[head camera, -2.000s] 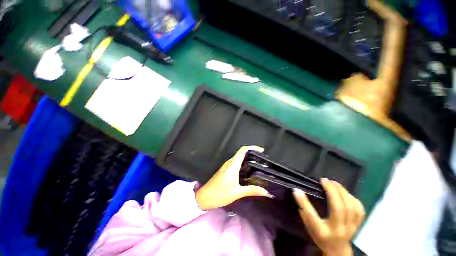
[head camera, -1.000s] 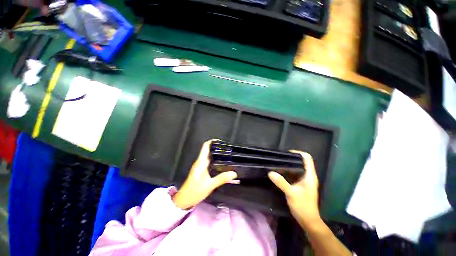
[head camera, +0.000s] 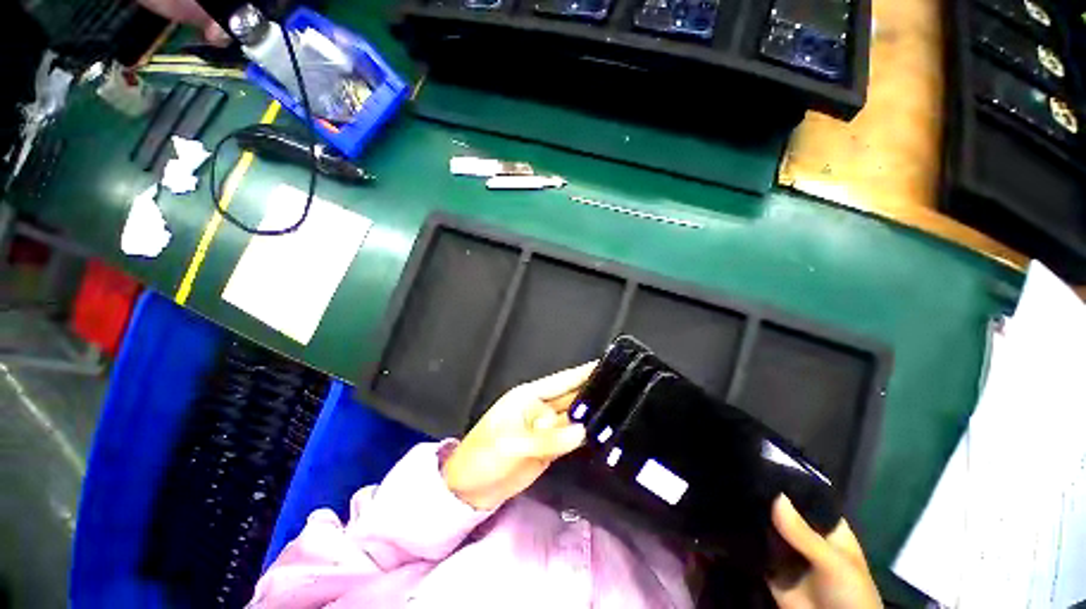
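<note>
A stack of phones (head camera: 715, 458) is held between both hands, slightly fanned at the left end, glossy black faces up, with small white labels. My left hand (head camera: 518, 443) grips the fanned left end. My right hand (head camera: 822, 559) grips the right end, its thumb on top; its lower part is cut off by the picture's edge. Under and beyond the stack lies the four-slot foam tray (head camera: 520, 319). The slots that show hold nothing; the stack covers part of the tray.
A blue crate (head camera: 137, 440) with dark units stands left. Loaded foam trays (head camera: 572, 60) stand beyond, a side tray (head camera: 1012, 155) at right. Paper sheets (head camera: 1012, 440) lie right, a small sheet (head camera: 298, 264), tools (head camera: 506, 175) and a small blue bin (head camera: 379, 119) beyond. A person's hand (head camera: 185, 14) shows top left.
The stack has turned from edge-on to face up and is fanned out at its left end. Both hands still hold it. The view has shifted, and a person's hand has appeared at the top left.
</note>
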